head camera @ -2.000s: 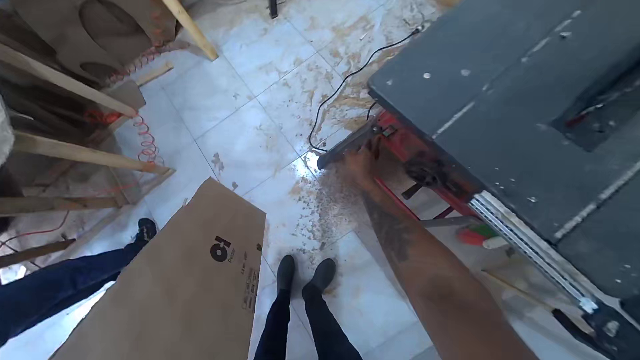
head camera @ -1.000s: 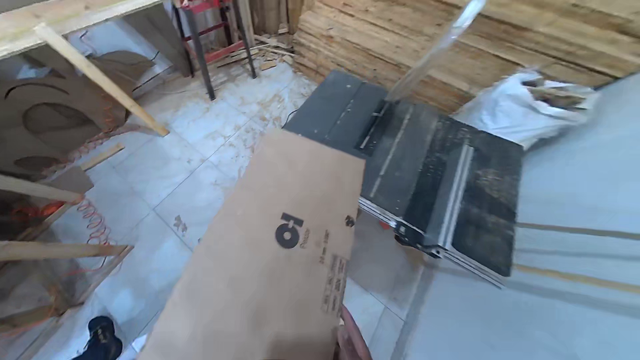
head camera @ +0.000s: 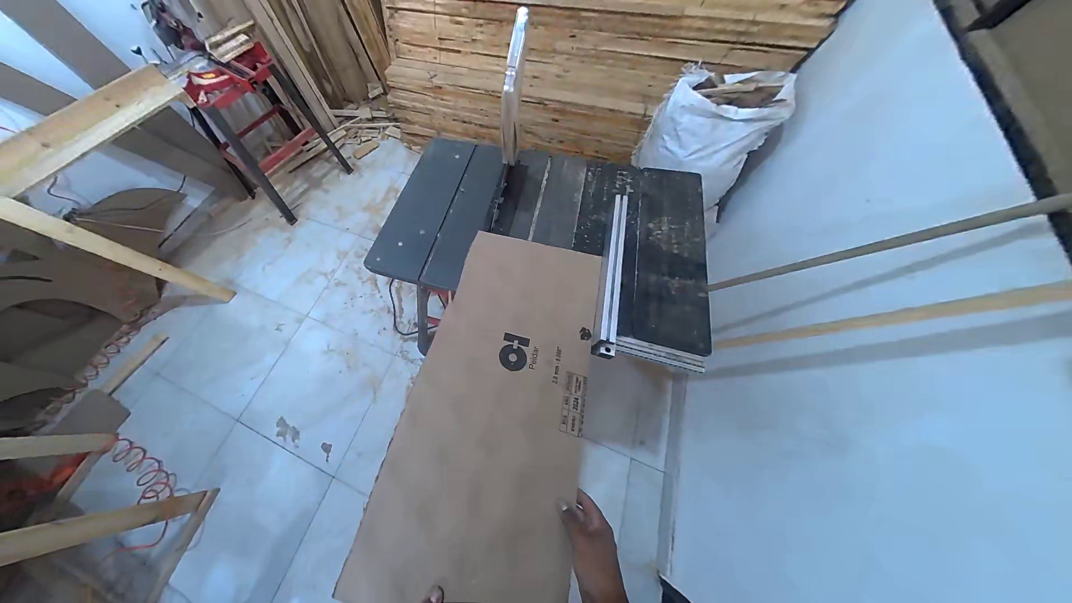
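Observation:
A long brown fiberboard sheet (head camera: 494, 419) with printed marks lies with its far end on the dark table of a table saw (head camera: 670, 251). Its right edge runs along the saw's metal rip fence (head camera: 615, 276) at the far end. My right hand (head camera: 590, 536) grips the sheet's right edge near the bottom of the view, thumb on top. Of my left hand (head camera: 433, 595) only a fingertip shows at the sheet's near end; the rest is out of view. A clear upright guard (head camera: 513, 84) stands at the back of the saw.
Stacked boards (head camera: 586, 75) line the back, beside a white sack (head camera: 712, 126) of wood scraps. Two wooden strips (head camera: 904, 314) lean against the right wall. A red stand (head camera: 251, 92), timber frames (head camera: 109, 511) and a coiled red hose (head camera: 146, 469) are at left. Sawdust marks the tiles.
My right hand, earlier at a dark bar on the saw's side, now holds the sheet's edge. The sheet has come onto the saw table and against the fence. The view has swung widely.

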